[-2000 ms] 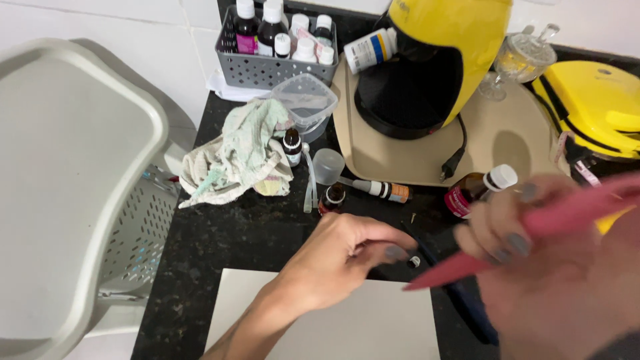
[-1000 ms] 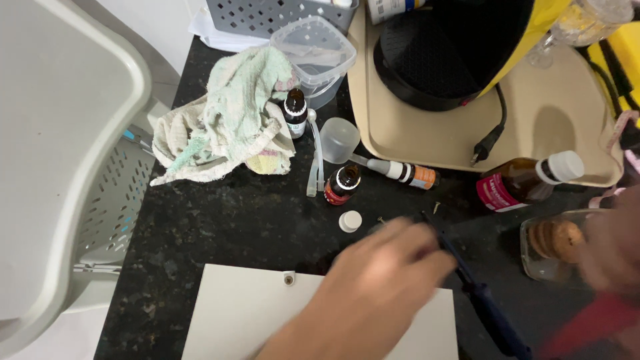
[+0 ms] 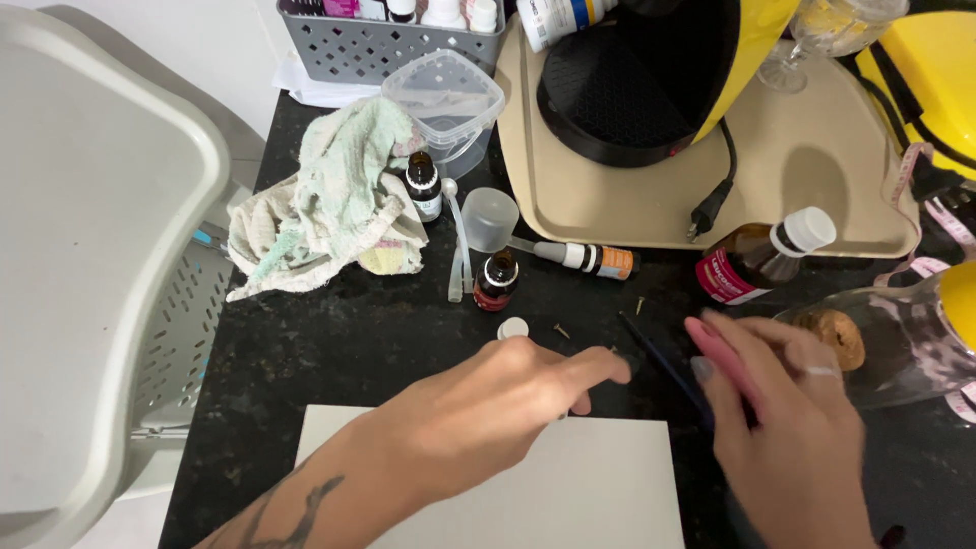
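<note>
My left hand reaches over the near edge of a white board, thumb and fingers bent toward each other. Whether anything sits between its fingertips is unclear. Small screws, one just beyond these fingers and another farther back, lie on the dark counter. A white cap is beside my left knuckles. Between my hands lies a slender dark blue tool, partly covered by my right side. My right hand is closed around a pink object, whose far part is hidden in the palm.
Small brown bottles, a plastic cup and a dropper bottle stand or lie behind the hands. A cloth is at left. Behind are a beige tray and grey basket; a glass jar lies right.
My right hand, mostly out at the right edge a second ago, is back over the counter beside the dark blue tool. The small metal piece seen on the board is now hidden or gone from sight.
</note>
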